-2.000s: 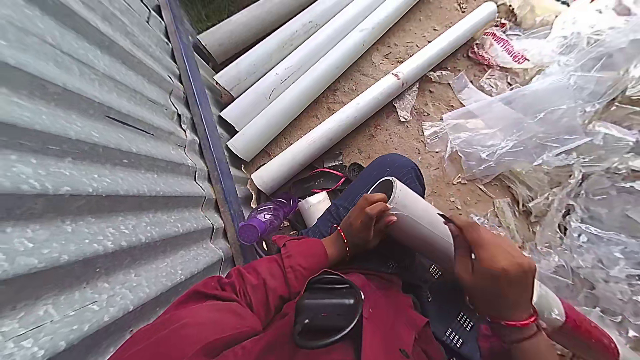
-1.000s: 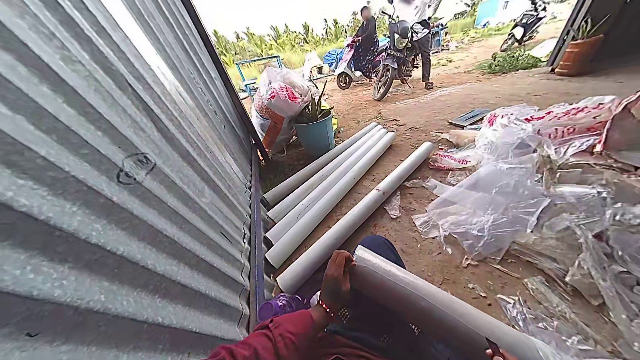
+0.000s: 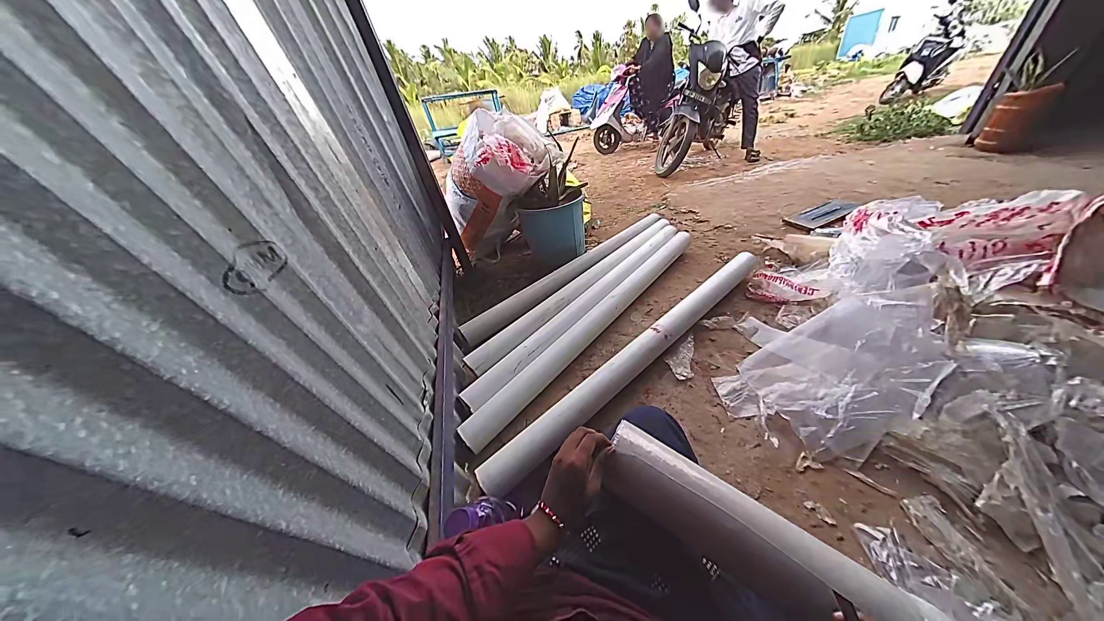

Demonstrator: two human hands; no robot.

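A white pipe or tube (image 3: 733, 526) lies slanted across my lap, its far end by my knee. At that end my left hand (image 3: 576, 473) grips the rim, with a beaded band on the wrist. Of my right hand (image 3: 841, 614) only a sliver shows at the bottom edge under the near part of the pipe; its grasp is hidden. Just beyond my left hand, another white pipe (image 3: 617, 371) rests on the dirt. Several more pipes (image 3: 573, 332) lie side by side along the metal wall. A purple bottle (image 3: 479, 515) is left of my sleeve.
A corrugated metal wall (image 3: 216, 302) rises at the left. Crumpled clear plastic sheeting (image 3: 854, 371) covers the ground at right. Beyond the pipes stand a blue planter (image 3: 553, 231) and a stuffed plastic sack (image 3: 500, 164). Two people are by a motorcycle (image 3: 703, 95) and a scooter (image 3: 611, 112).
The view has tilted up from my lap to the yard. The pipe's end by my left hand showed its opening two seconds ago; now its side shows. My right hand has mostly left the view.
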